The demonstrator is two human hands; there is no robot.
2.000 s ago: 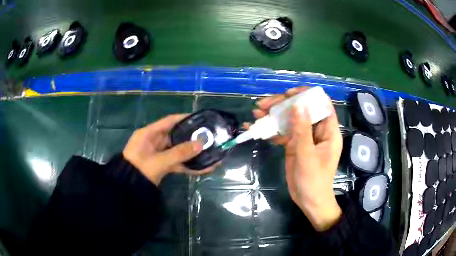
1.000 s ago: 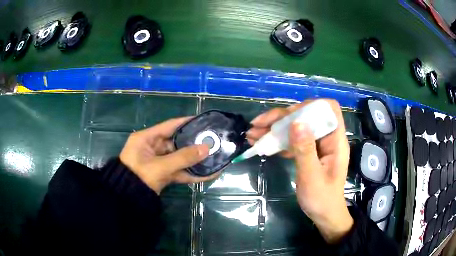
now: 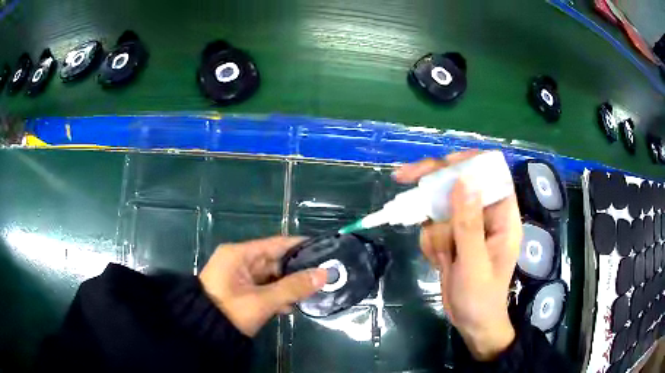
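Observation:
My left hand (image 3: 255, 284) holds a glossy black oval housing (image 3: 350, 280) by its left side, thumb on the face beside the white ring. The small side tab points right. My right hand (image 3: 477, 255) holds a white glue bottle (image 3: 456, 191) tilted down to the left. Its green needle tip (image 3: 351, 227) is at the housing's upper rim; I cannot tell if it touches. Below lies a clear pocketed tray (image 3: 248, 178).
Beyond the blue edge (image 3: 175, 133), a green conveyor (image 3: 328, 65) carries several black housings. Several grey-faced units (image 3: 534, 250) stand in a column right of my right hand. At the far right is a white sheet (image 3: 611, 291) with rows of black oval pads (image 3: 604, 233).
The left hand and housing have moved down and slightly right. The needle tip has gone from the housing's lower right edge to its upper rim. Units on the belt have shifted slightly in view.

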